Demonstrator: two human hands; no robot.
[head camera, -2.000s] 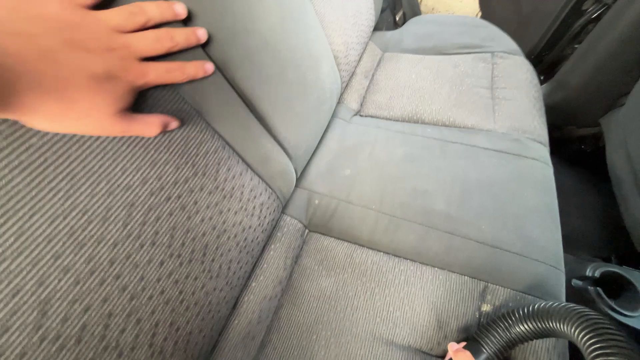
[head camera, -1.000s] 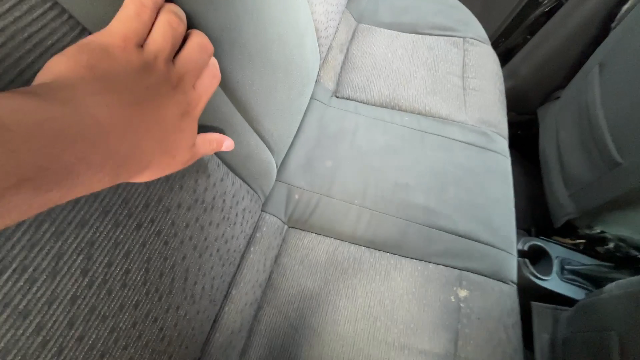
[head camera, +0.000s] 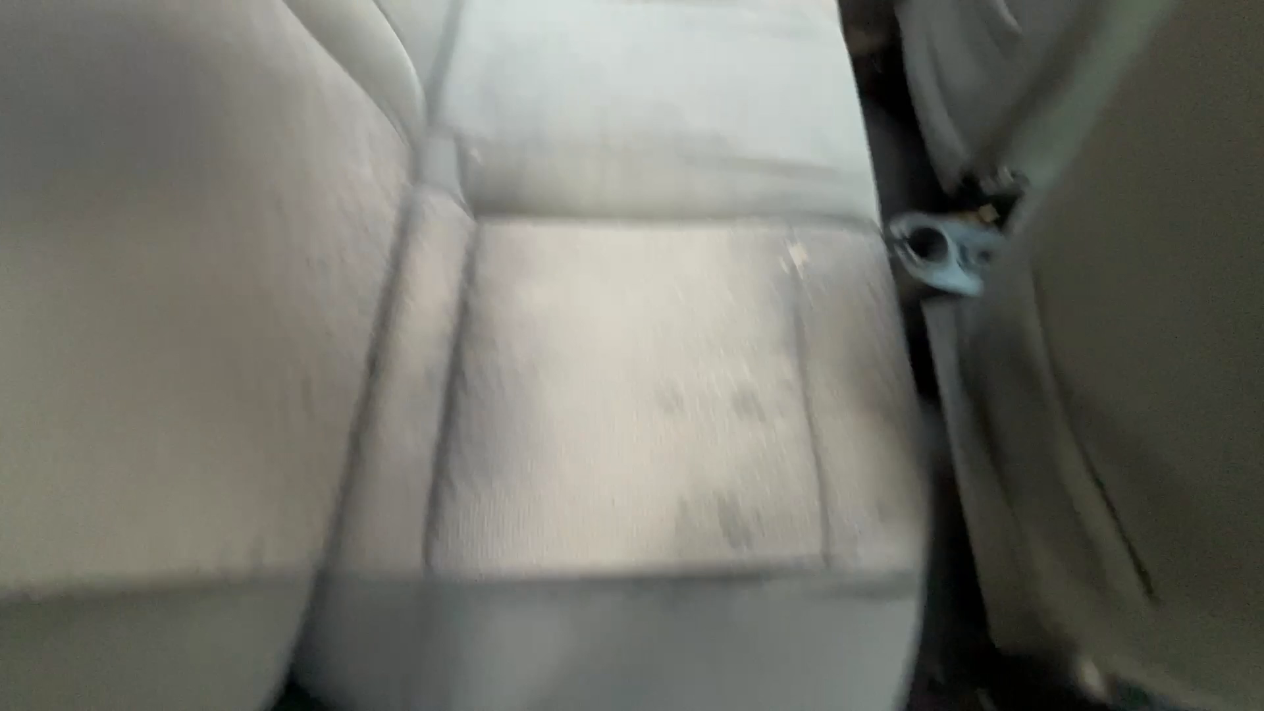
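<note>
Neither my left hand nor my right hand shows in the head view now. A car's rear seat cushion (head camera: 632, 395) fills the middle, its light ribbed fabric marked with several dark spots. Near the cushion's front seam, by the smooth grey middle panel (head camera: 652, 89), lies a small pale patch (head camera: 796, 257) of debris or dirt; which it is I cannot tell. The seat backrest (head camera: 188, 326) rises at the left. The picture is blurred, so fine detail of the fabric is hidden.
At the right stand the backs of the front seats (head camera: 1136, 395), close to the cushion's front edge. A grey centre console with a cup holder (head camera: 933, 247) sits between them. A dark, narrow footwell gap runs between the cushion and the front seats.
The hand seen on the backrest at the upper left is out of view. The black ribbed hose at the lower right two seconds ago is also gone. The view has moved considerably.
</note>
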